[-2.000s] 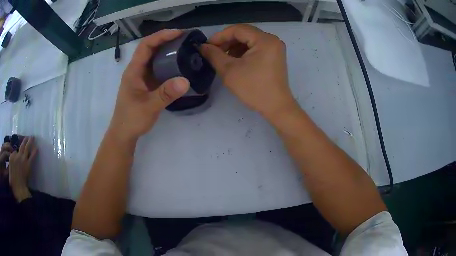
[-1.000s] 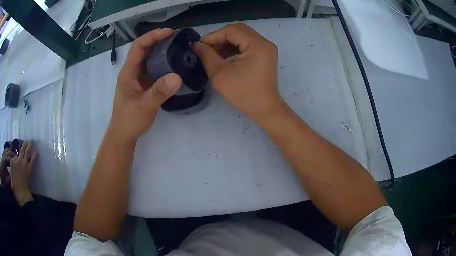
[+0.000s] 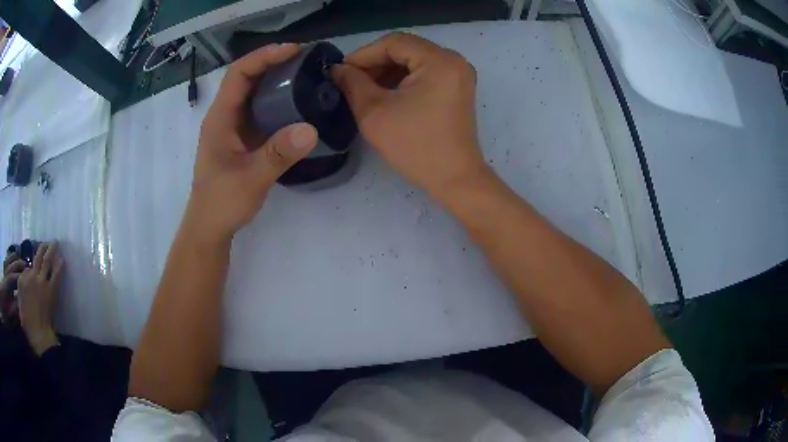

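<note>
My left hand (image 3: 242,147) holds a dark grey cup-shaped housing (image 3: 278,97) from its left side, thumb on the near rim. Its open face is tilted toward the right and shows a round central boss. My right hand (image 3: 415,112) has thumb and forefinger pinched at the housing's upper inner edge; whatever lies between the fingertips is too small to tell. A second dark housing (image 3: 320,170) sits on the white bench just below and behind the held one, partly hidden by it.
White-covered bench (image 3: 380,319) with dark specks. A black cable (image 3: 638,155) crosses the right side. A cable plug (image 3: 193,89) hangs at the far edge. A dark housing (image 3: 19,164) and small parts (image 3: 45,182) lie far left. Another person's hands (image 3: 36,285) work at lower left.
Both hands and the housing have shifted slightly up and left in view. The housing's tilt has changed a little. The right fingertips stay at its upper inner edge.
</note>
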